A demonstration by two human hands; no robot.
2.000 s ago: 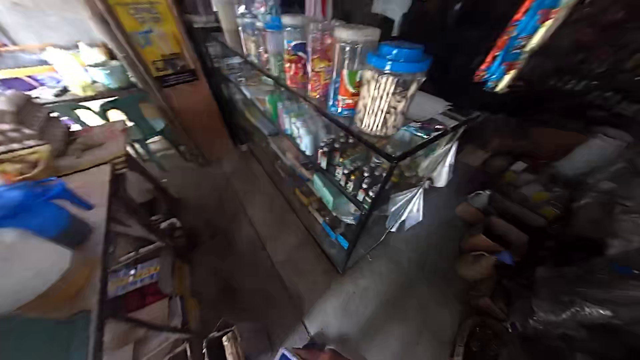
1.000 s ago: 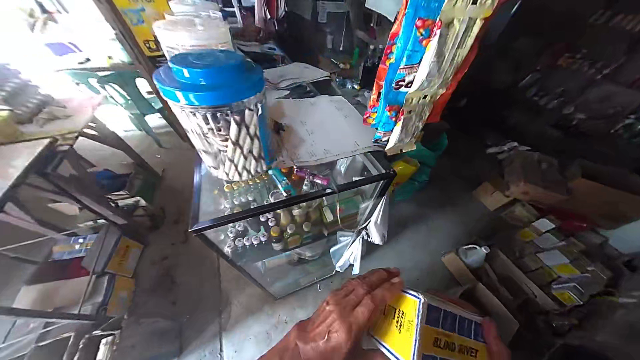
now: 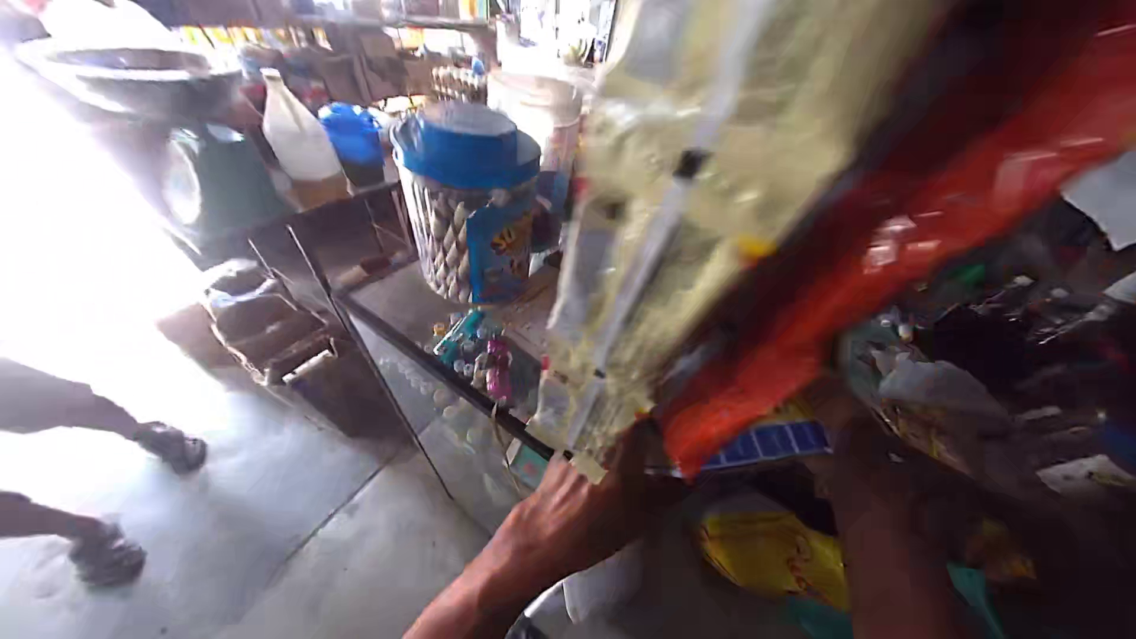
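My left hand (image 3: 581, 510) is by the corner of the glass display case (image 3: 426, 359), its fingers partly behind hanging strips of packets. My right hand (image 3: 843, 417), dark and blurred, is at the right end of a blue and yellow cardboard box (image 3: 763, 444). The box lies between the hands, partly hidden by a red hanging packet (image 3: 799, 346). Whether the left fingers grip the box is hidden. A pale strip of packets (image 3: 657, 222) hangs close to the camera. On the case stands a blue-lidded plastic jar (image 3: 461, 204) of wrapped sticks.
At the left are a dial scale (image 3: 209, 177), a white plastic jug (image 3: 297, 133) and an open carton (image 3: 266, 328) on the floor. A person's legs (image 3: 80, 399) show at the left edge. A yellow packet (image 3: 772, 550) lies below the box, and clutter fills the right side.
The view has swung strongly. The box, held in front of the case a second ago, is now behind the hanging packets, with both hands near it.
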